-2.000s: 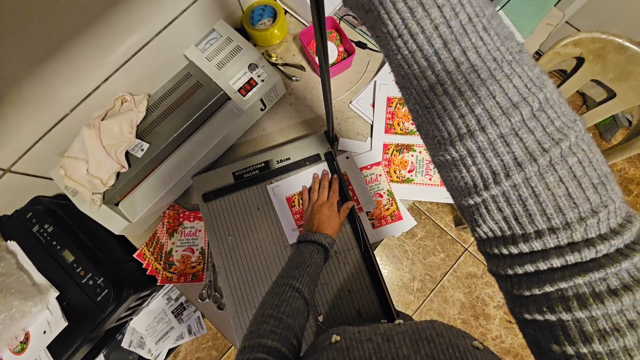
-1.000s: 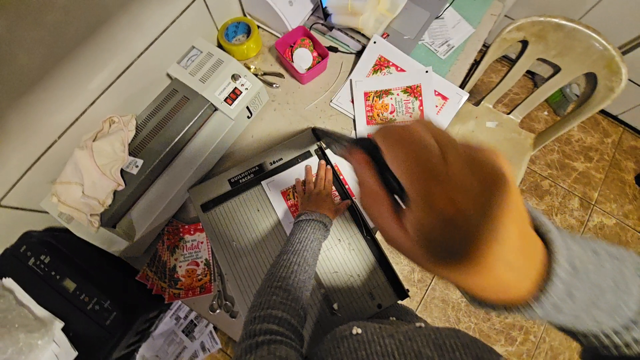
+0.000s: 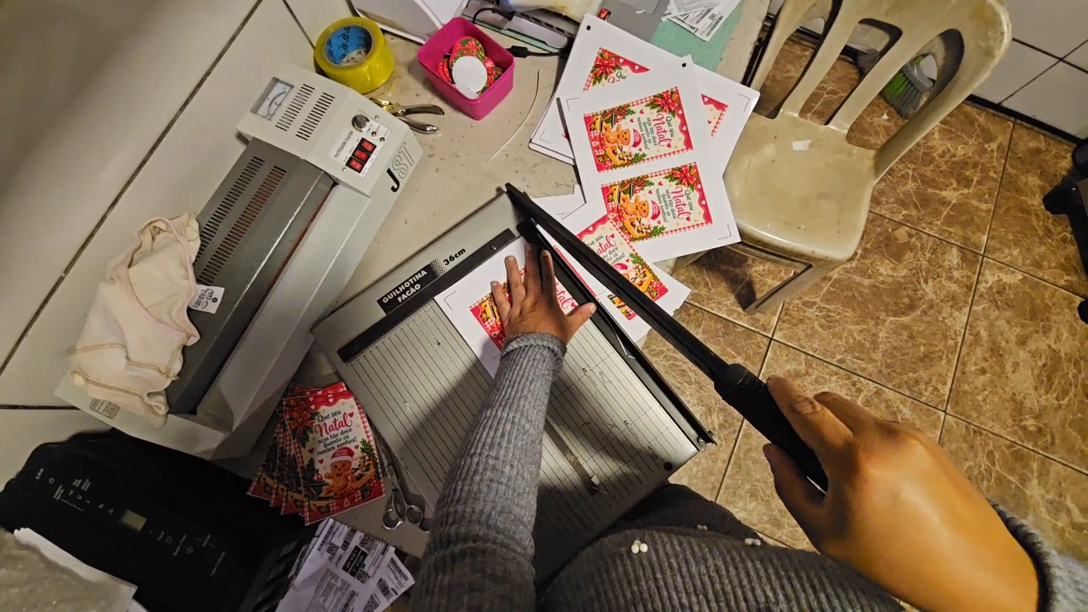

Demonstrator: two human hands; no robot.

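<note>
On the ruled bed of a guillotine paper cutter [image 3: 408,382], my left hand [image 3: 537,297] lies flat with spread fingers, pressing down a printed Christmas card sheet [image 3: 459,299]. My right hand [image 3: 875,476] grips the black handle of the cutter's blade arm [image 3: 629,293], which slants above the cutting edge. Just beyond that edge, a printed sheet [image 3: 671,293] lies partly under other card sheets [image 3: 650,161]. Left of the cutter is a fanned stack of trimmed red cards [image 3: 340,450], beside metal scissors [image 3: 404,501].
A laminator [image 3: 255,263] with a cream cloth [image 3: 140,319] on it stands at the left, above a black printer [image 3: 127,518]. Yellow tape [image 3: 353,55], pliers [image 3: 408,110] and a pink container [image 3: 466,68] are at the back. A plastic chair [image 3: 799,178] stands right of the table.
My right hand, on the raised blade arm, has come down and to the right, lowering the blade toward the cutter bed. My left hand stays on the sheet.
</note>
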